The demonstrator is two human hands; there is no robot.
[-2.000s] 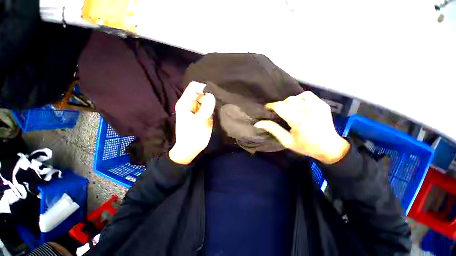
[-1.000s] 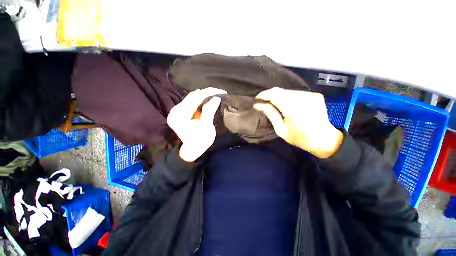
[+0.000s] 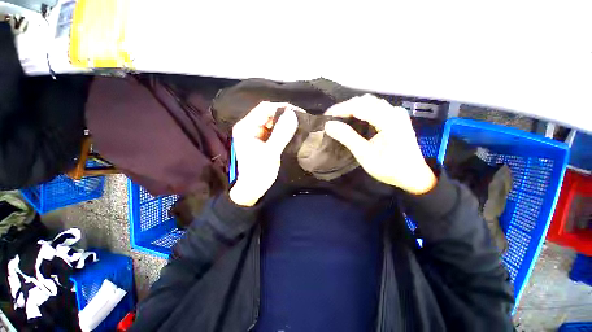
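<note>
A dark brown garment piece is bunched over my lap at the table's front edge. A lighter tan-brown patch, perhaps a pocket bag, hangs between my hands. My left hand pinches the cloth's edge between thumb and fingers. My right hand pinches the same edge a little to the right, its thumb below and fingers above. The stretch of edge between the two hands is short and dark. The cloth inside each grip is hidden by the fingers.
A white table spans the top, with a yellow strip at its left. Maroon-brown cloth hangs left of my lap. Blue crates stand at left and at right, with a red crate at far right. White strips lie lower left.
Both hands have come closer together on the cloth edge, and the right hand now pinches it. The view has shifted, with more of the table's yellow strip showing.
</note>
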